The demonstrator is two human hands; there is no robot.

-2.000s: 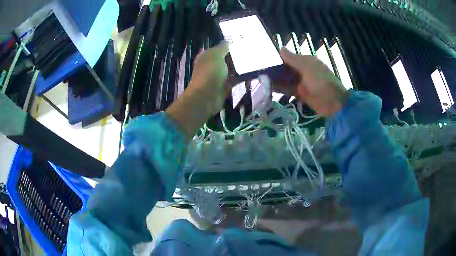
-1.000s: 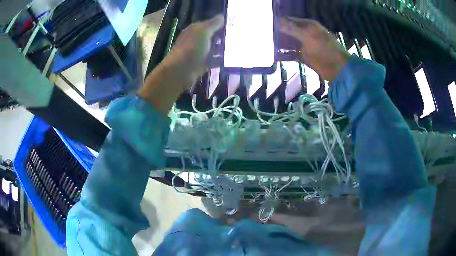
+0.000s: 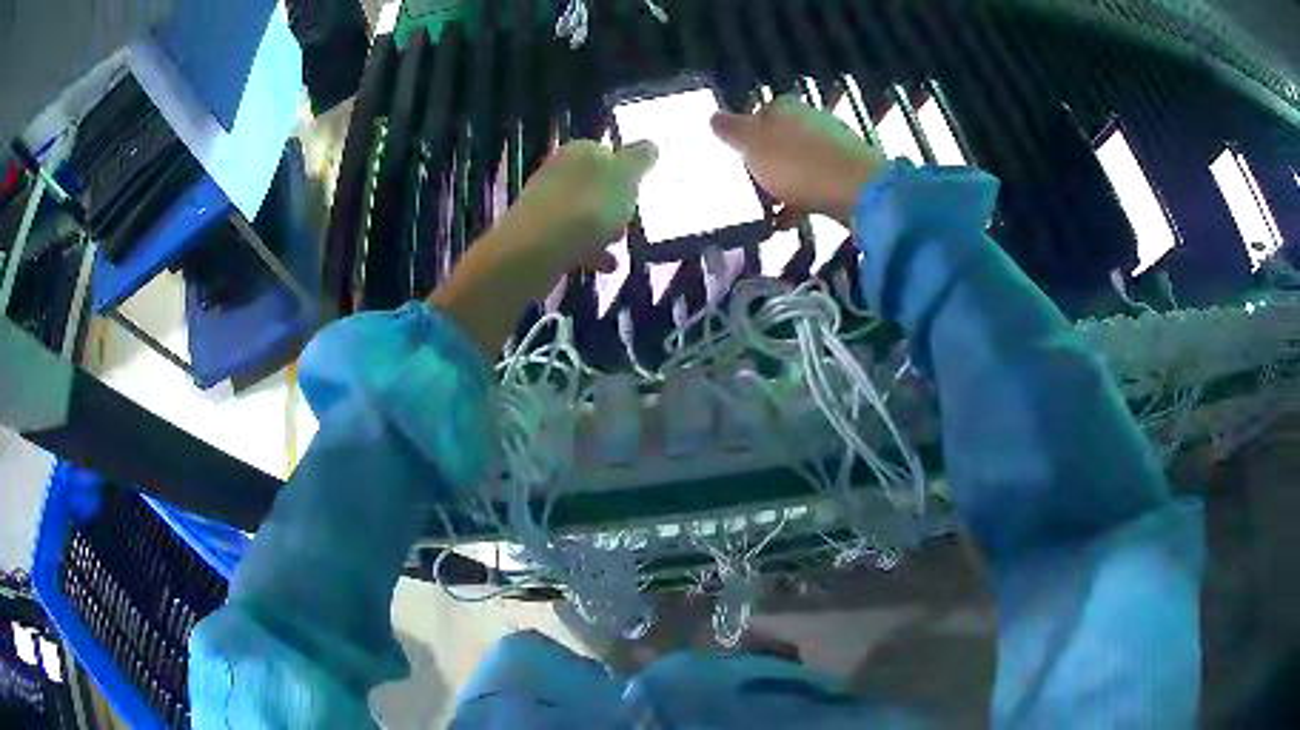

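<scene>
A smartphone (image 3: 687, 178) with a glowing white screen is held face up above the slotted shelf (image 3: 998, 157). My left hand (image 3: 578, 200) grips its left edge, with the thumb over the screen. My right hand (image 3: 801, 154) grips its right edge, with the thumb at the upper right of the screen. Below it, several phones stand on edge in the slots, some with lit screens. White charging cables (image 3: 827, 357) loop and tangle along the shelf front. Whether a cable is plugged into the held phone cannot be told.
White power adapters (image 3: 684, 414) line the shelf edge above a green strip. A blue bin (image 3: 57, 571) with dark phones in rows stands at lower left. Blue trays (image 3: 164, 250) with dark slabs lie on a metal frame at upper left. A dark beam (image 3: 157, 442) crosses the left side.
The phone has moved away from the camera, down toward the slots, and appears smaller. Both hands moved with it, still holding it. The view has shifted over the rack.
</scene>
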